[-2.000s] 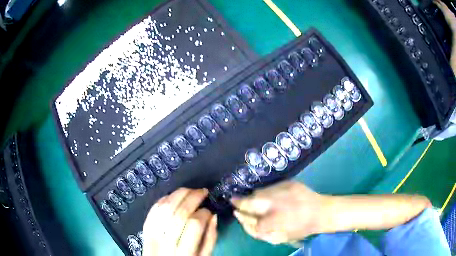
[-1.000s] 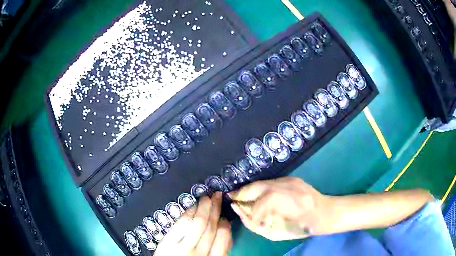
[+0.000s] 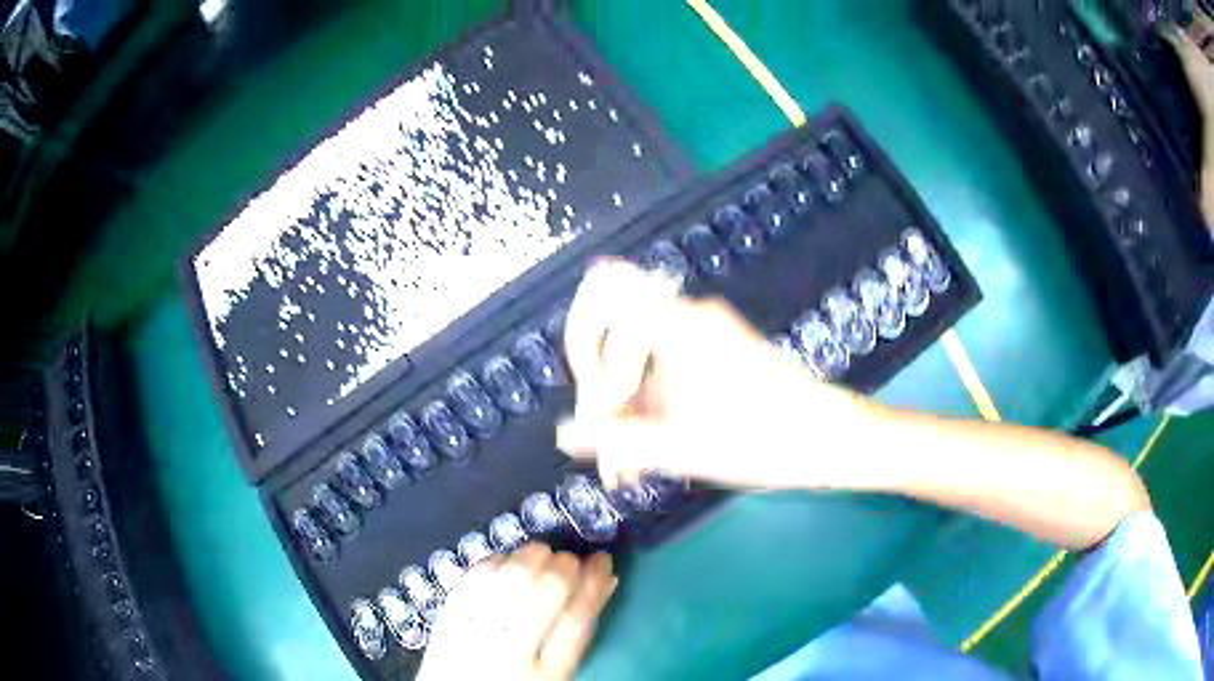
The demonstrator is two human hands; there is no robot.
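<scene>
A long black workpiece tray lies slanted in front of me with two rows of glossy oval workpieces. My right hand is over the middle of the tray with its fingers curled and blurred, covering parts of both rows. Whether it holds a tool is not clear. My left hand is at the tray's front edge, its fingertips beside the near row. Anything under its fingers is hidden. A loose-parts tray lies behind the workpiece tray, with many small white parts scattered on it.
A neighbouring tray with ovals stands at the right edge, with another person's hand and sleeve there. Another dark tray is at the left edge. Yellow tape lines cross the green surface.
My right hand has moved from the near row up and away over the tray's middle. My left hand stays at the front edge, slightly lower. The trays sit slightly lower in view than one second ago.
</scene>
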